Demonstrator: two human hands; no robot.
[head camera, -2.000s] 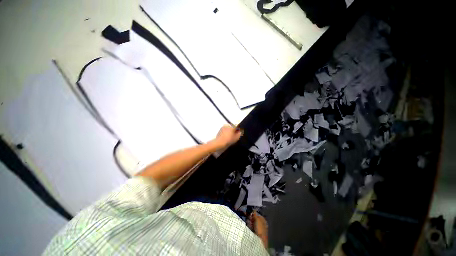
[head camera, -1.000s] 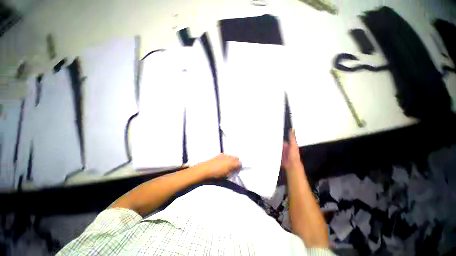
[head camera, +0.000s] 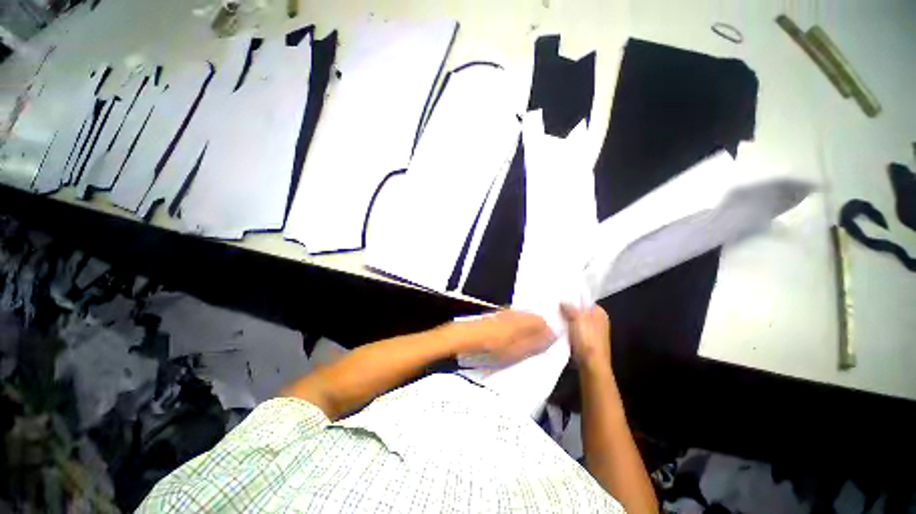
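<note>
My left hand (head camera: 517, 336) and my right hand (head camera: 586, 329) meet at the table's front edge, both closed on white marker paper (head camera: 560, 216). The paper is gathered between them. One strip runs up over a narrow black cut piece (head camera: 560, 85); another part (head camera: 668, 226) sticks out to the right, its far end blurred. Beneath it a wide black garment panel (head camera: 678, 110) lies uncovered at its top and lower right. My fingertips are partly hidden by the paper.
More paper-topped panels (head camera: 251, 151) lie along the white table to the left. Brass-like sticks (head camera: 846, 301) and a thin oval ring (head camera: 726, 33) lie at the right, near a curled black strip (head camera: 872, 229). Paper and fabric offcuts (head camera: 201, 346) cover the floor beyond the table's dark edge.
The paper that covered the wide black panel is now pulled off much of it and bunched in my hands. My hands have come together. The view has shifted, showing more of the table's left.
</note>
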